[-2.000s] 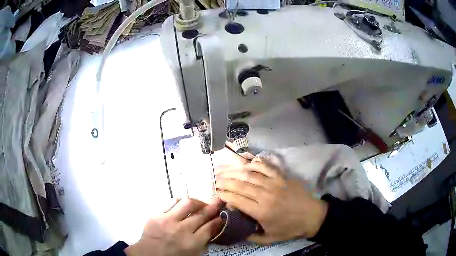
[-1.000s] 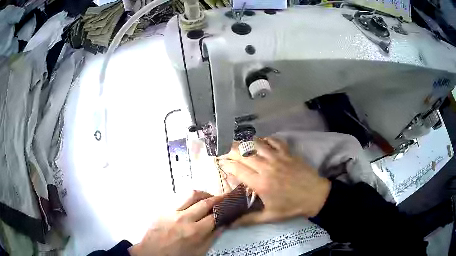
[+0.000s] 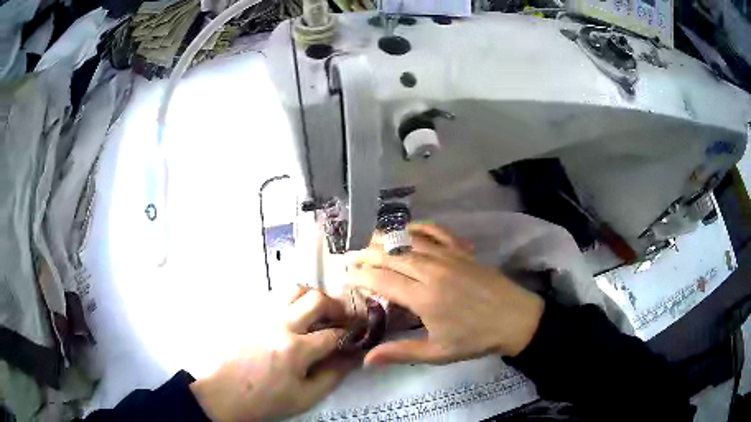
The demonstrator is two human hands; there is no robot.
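Note:
The garment part's pale beige cloth [image 3: 535,239] spreads right of the needle, under the machine arm. Its dark brown band [image 3: 375,324] is curled into a small loop between my hands. My left hand [image 3: 284,363] has bent fingers and grips the band's left side. My right hand [image 3: 457,305] lies over the cloth, fingers extended toward the presser foot and needle [image 3: 333,231], thumb beside the loop; it holds the cloth down. The cloth under my right palm is hidden. Glare washes out the cloth edge at the needle.
The white machine head [image 3: 494,70] stands over the work, with a ribbed tension knob [image 3: 398,240] close above my right fingers. A red-handled screwdriver [image 3: 618,245] lies under the arm by a dark pad [image 3: 548,194]. Long cut pieces [image 3: 29,206] are heaped left. Printed ruler markings [image 3: 428,397] run along the front.
My left hand has moved up slightly and its fingers have bent more. The brown band, flat and broad a second ago, is now curled into a loop. My right hand has shifted slightly.

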